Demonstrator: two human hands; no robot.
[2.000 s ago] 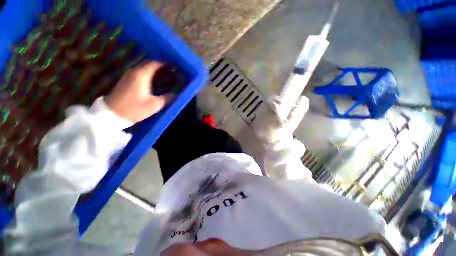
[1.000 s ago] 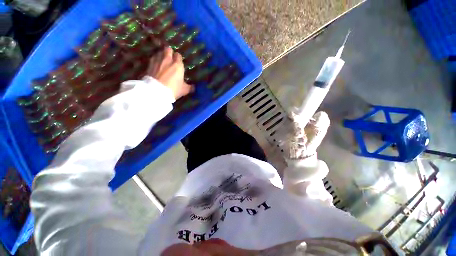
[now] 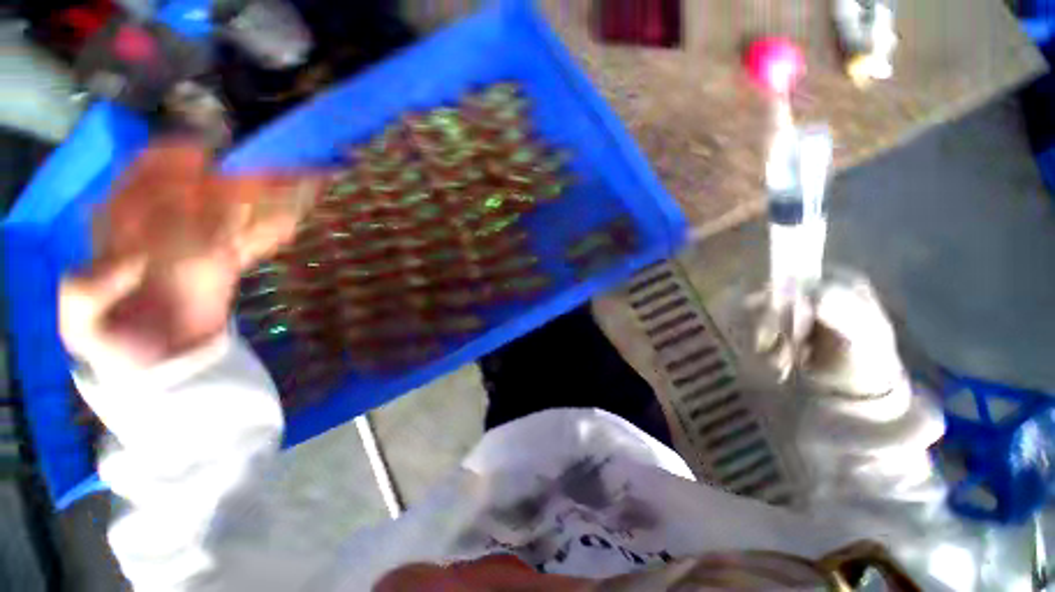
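Note:
The blue tray holds overlapping rows of brown, green-shining moulded pieces, probably soft lures. My bare left hand is raised over the tray's left end. It is strongly blurred, and I cannot tell whether it holds anything. My gloved right hand is right of the tray and grips a large clear syringe. The syringe points up, with a dark plunger seal in its barrel. Its needle end is blurred in front of a pink ball or cap.
The speckled bench runs along the top, with a dark red packet and a small pale object. A second blue tray is at the left. A floor grate and a blue stool are below at the right.
My left hand has moved from the rows to the tray's left end. The view has shifted, so more bench shows. My right hand still holds the syringe, now more upright and nearer the bench.

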